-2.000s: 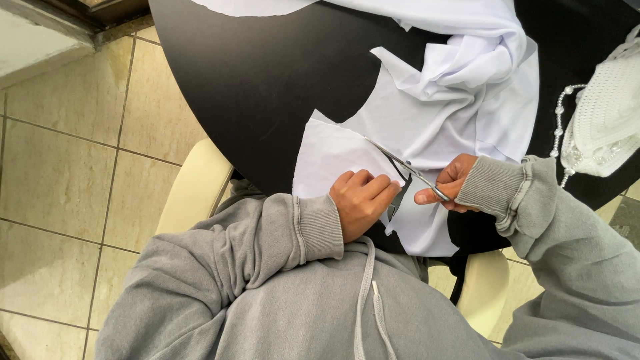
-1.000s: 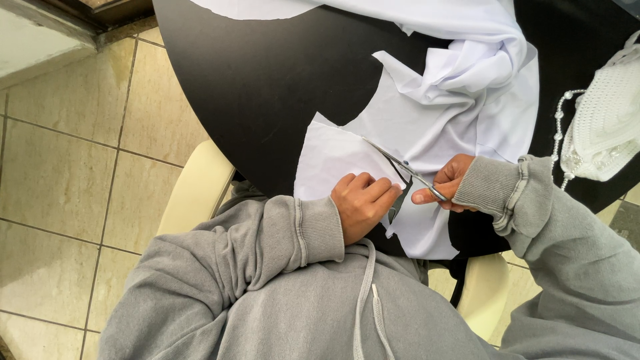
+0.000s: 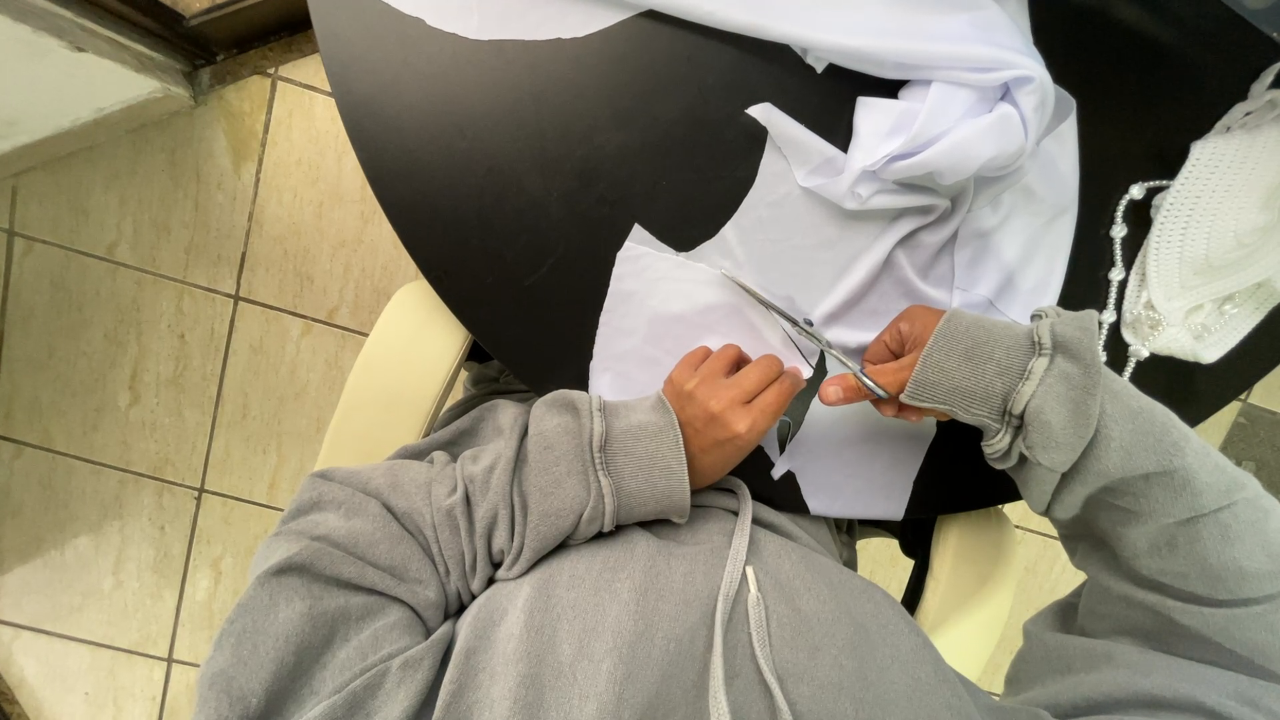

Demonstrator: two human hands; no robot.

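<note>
White fabric point(image 3: 840, 240) lies partly bunched over the black table, with a cut edge near me. My right hand point(image 3: 890, 370) holds metal scissors point(image 3: 803, 328) by the handles, thumb in one loop. Their blades point up and left over the fabric, at a slit beside a white flap point(image 3: 660, 320). My left hand point(image 3: 735, 405) grips the lower right edge of that flap, its fingers bent, just left of the scissors. Whether a separate layer lies beneath the flap I cannot tell.
The round black table point(image 3: 520, 170) ends in a curved edge at left. At the right lie a white crocheted item point(image 3: 1200, 240) and a string of pearl-like beads point(image 3: 1117, 250). A cream chair point(image 3: 395, 370) stands left of the table, on tiled floor.
</note>
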